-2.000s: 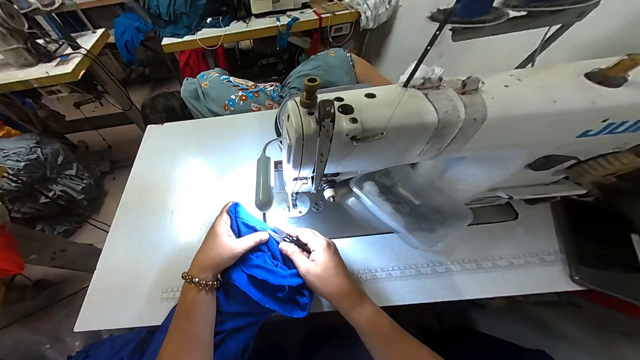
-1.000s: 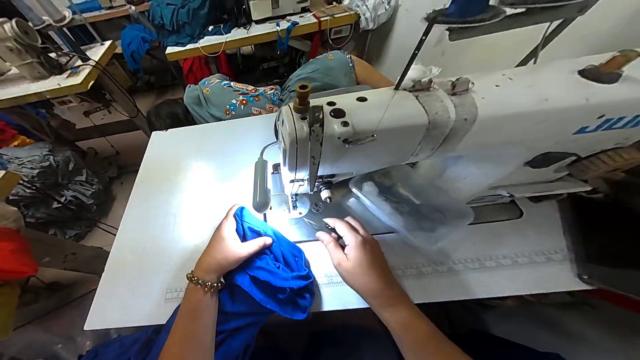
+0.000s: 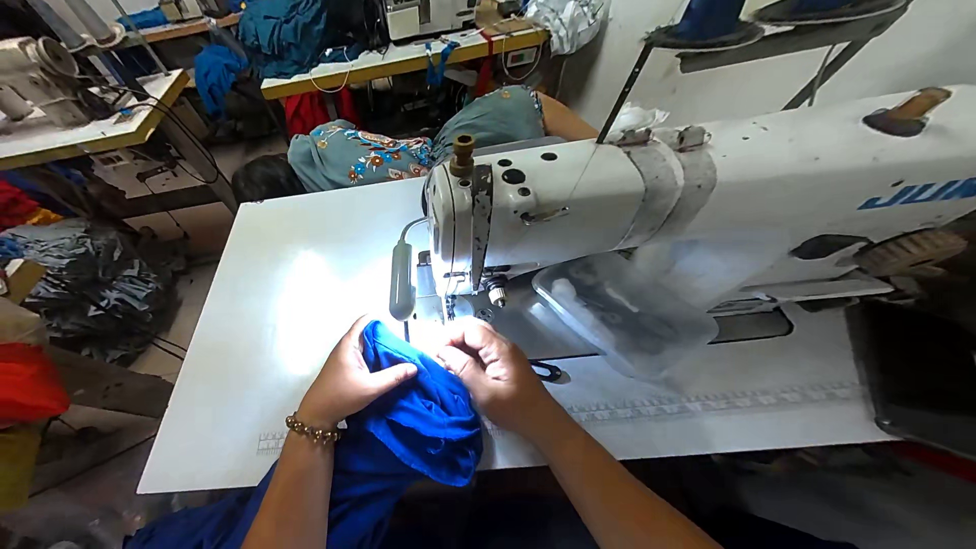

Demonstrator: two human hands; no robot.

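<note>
Blue fabric (image 3: 427,415) hangs over the front edge of the white sewing table (image 3: 221,366). My left hand (image 3: 347,381), with a beaded bracelet at its wrist, grips the fabric's upper left part, thumb on top. My right hand (image 3: 488,370) is at the fabric's upper right edge with fingers curled together; whether they pinch cloth or thread is not clear. Just beyond both hands is the needle area (image 3: 450,305) of a white industrial sewing machine (image 3: 564,191). A black-handled tool (image 3: 547,371), partly hidden, lies on the table beside my right hand.
A small lamp (image 3: 402,278) glares left of the needle. A clear plastic container (image 3: 625,313) sits under the machine arm. Ruler markings (image 3: 717,402) run along the table's front. Behind the table, a person in a patterned garment (image 3: 366,152) leans low. A black tray-like object (image 3: 915,374) is at right.
Two seconds ago my right hand held the dark tool at the fabric; then it was over the machine bed to the right. Now the tool lies on the table and the hand is back at the fabric.
</note>
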